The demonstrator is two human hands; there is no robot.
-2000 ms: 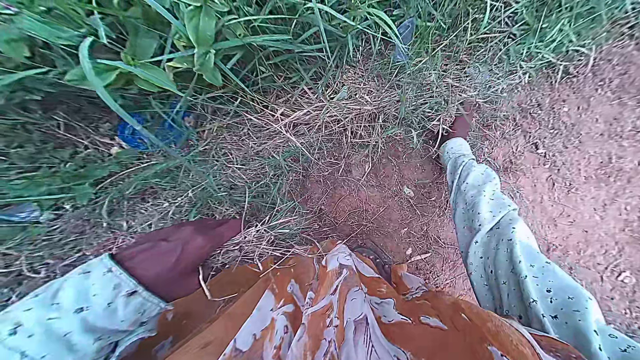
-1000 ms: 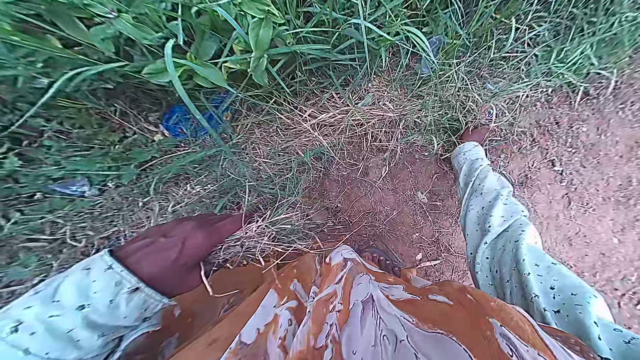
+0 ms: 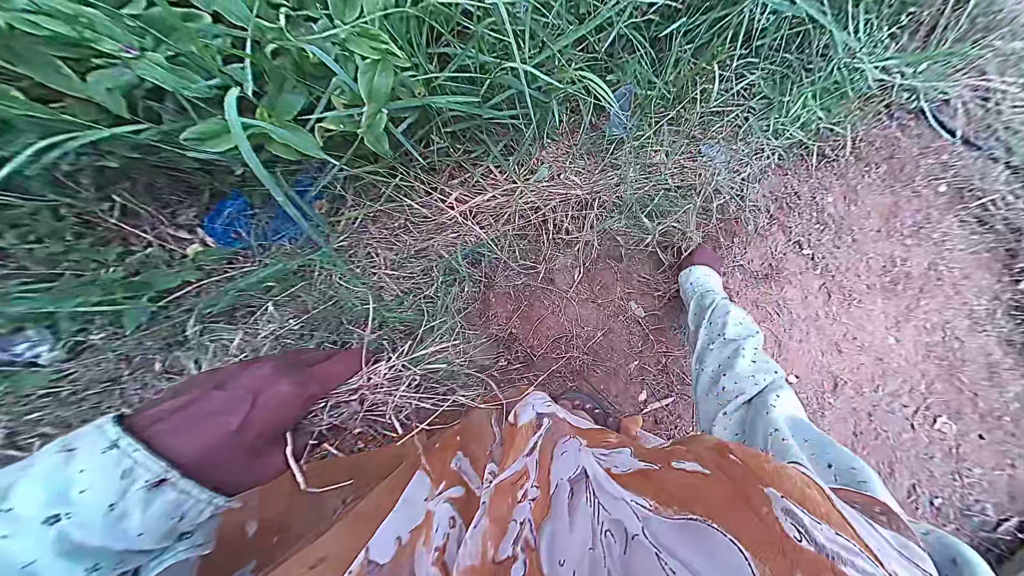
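At the lower left, my left hand (image 3: 256, 408) is closed around a bunch of dry grass (image 3: 408, 376), whose stalks stick out to the right and below it. My right hand (image 3: 702, 258) reaches down to the ground at the border of grass and bare soil; only its back near the cuff shows. Its fingers are hidden, so whether it holds anything does not show. Both arms wear pale printed sleeves. An orange and white patterned cloth garment (image 3: 640, 496) spreads below and between the hands.
Dense green grass and leafy plants (image 3: 368, 88) line the far side. Blue plastic litter (image 3: 232, 220) lies among them at left, with a clear plastic piece (image 3: 28, 348) nearer. Reddish soil (image 3: 880, 320) extends right. Part of a foot (image 3: 588, 406) shows beneath the garment.
My left hand stays closed on the grass bunch. My right hand remains low at the grass edge, with less of it showing than a second ago. The view has shifted slightly.
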